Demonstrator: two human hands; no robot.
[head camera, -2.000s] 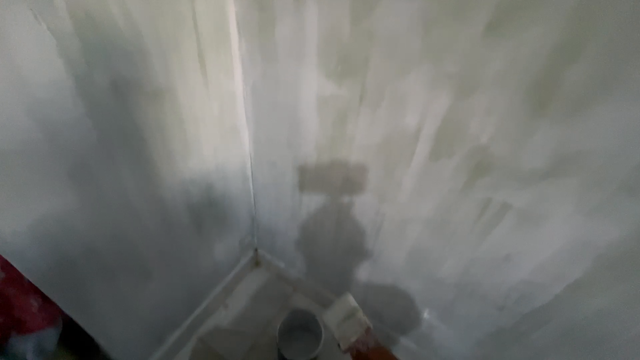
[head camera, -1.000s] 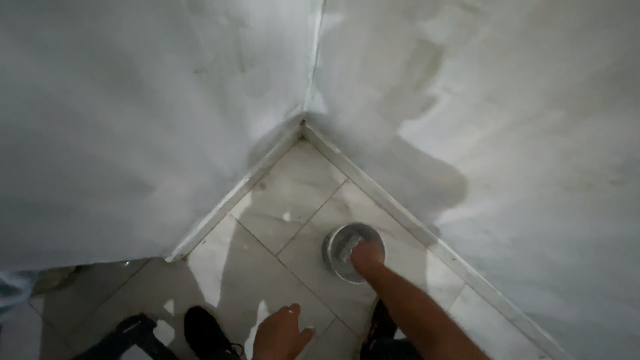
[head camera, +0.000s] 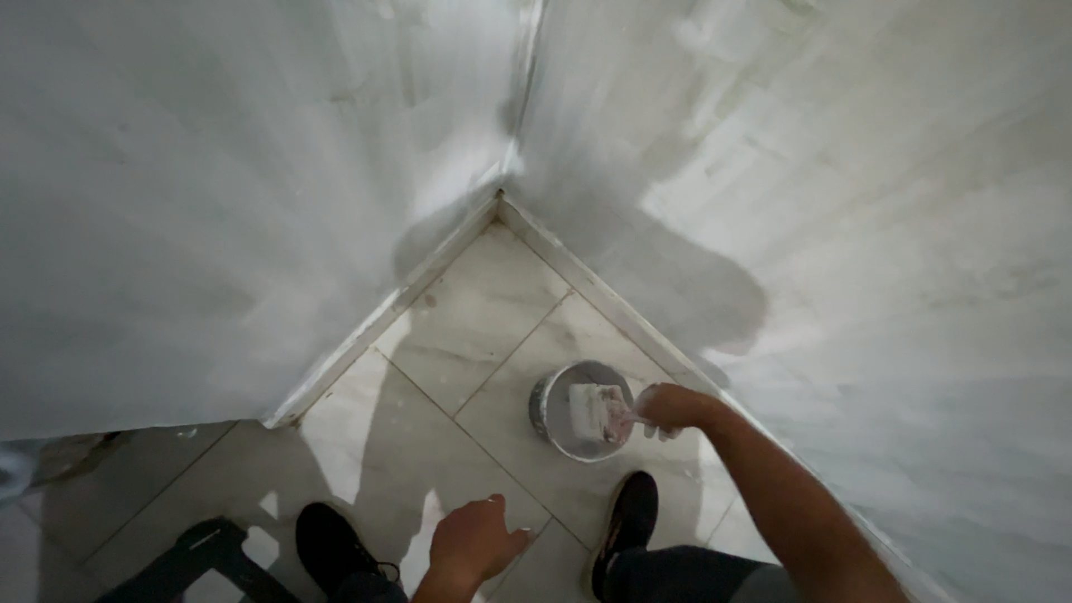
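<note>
My right hand (head camera: 667, 409) grips the handle of a wide paintbrush (head camera: 596, 412), whose bristles are coated white. The brush is over the mouth of a round bucket (head camera: 543, 410) that holds greyish-white paint. The bucket stands on the tiled floor near the right-hand wall. To the lower left of the bucket, my left hand (head camera: 476, 538) hovers above the floor with nothing in it, its thumb apart from the other fingers.
Two walls (head camera: 209, 218) with streaky whitish coating meet at a corner, edged below by a baseboard (head camera: 599, 285). Black shoes (head camera: 634, 511) stand on the tiles (head camera: 469, 318). A dark frame-like object (head camera: 201, 553) lies at the lower left.
My right hand was over the bucket's mouth a second ago; now it is at the bucket's right side with the brush showing. The view has tilted down since the earliest frame.
</note>
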